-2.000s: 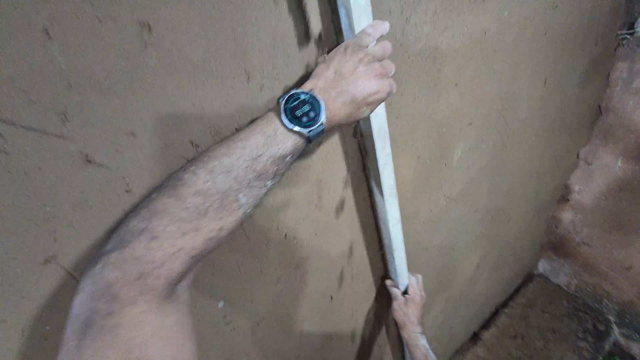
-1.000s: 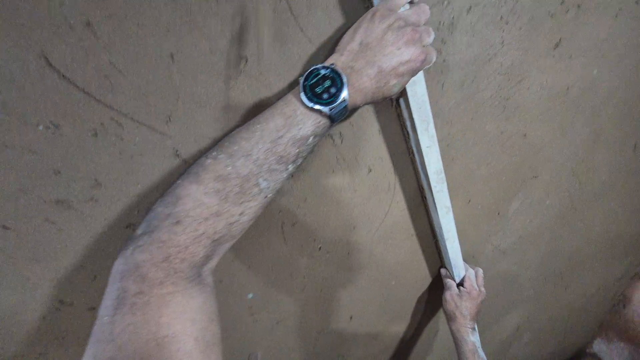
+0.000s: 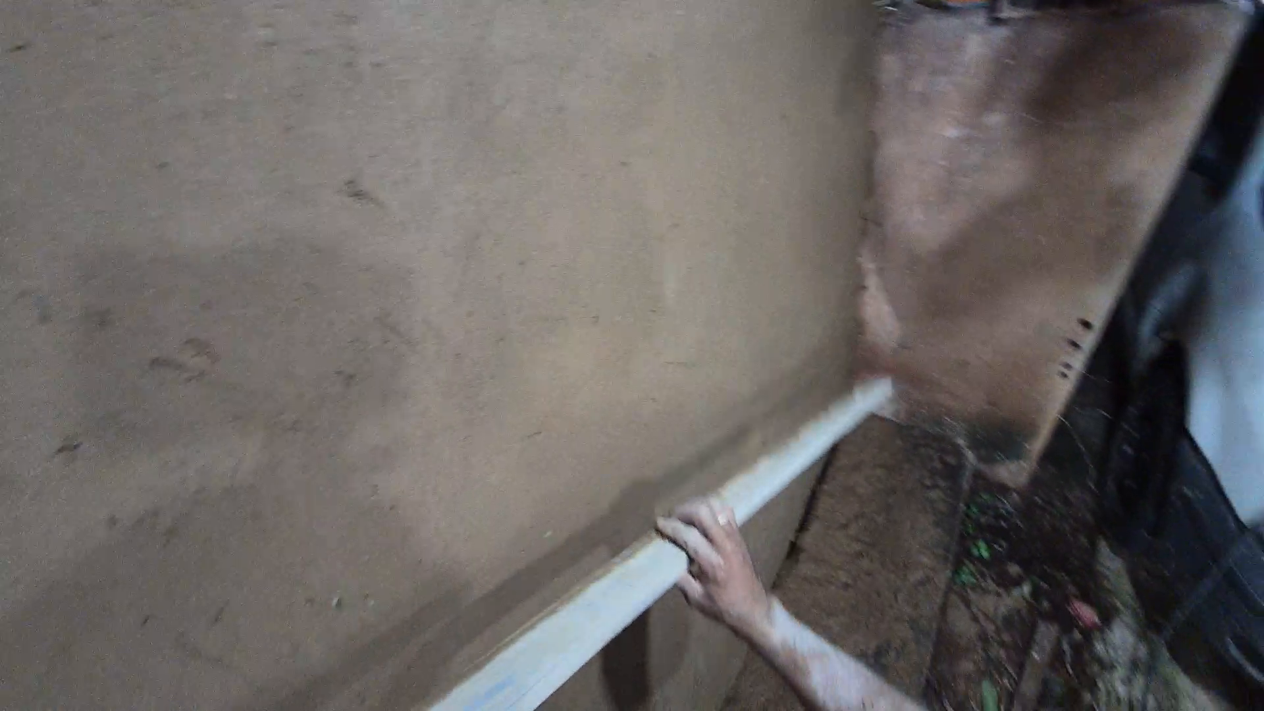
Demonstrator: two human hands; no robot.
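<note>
A long pale straightedge bar [image 3: 617,592], which looks like wood or metal, lies slanted against a brown plastered wall [image 3: 444,276]. It runs from the bottom edge of the view up to the right, its far end close to the wall's corner. My right hand [image 3: 716,563] is closed around the middle of the visible bar, fingers over its upper edge. My left hand is out of view, and the near end of the bar is cut off by the bottom edge. A dark shadow follows the bar along the wall.
A reddish-brown side wall [image 3: 997,217] with several small holes near its edge meets the plastered wall at right. Below it are a strip of bare earth [image 3: 859,553] and ground with small green plants [image 3: 978,548]. Dark and whitish sheeting [image 3: 1224,395] hangs or lies at far right.
The bar has swung from steep to a lower slant, rising to the right. My left hand, on the bar's upper part before, has left the view. The view has shifted toward the corner.
</note>
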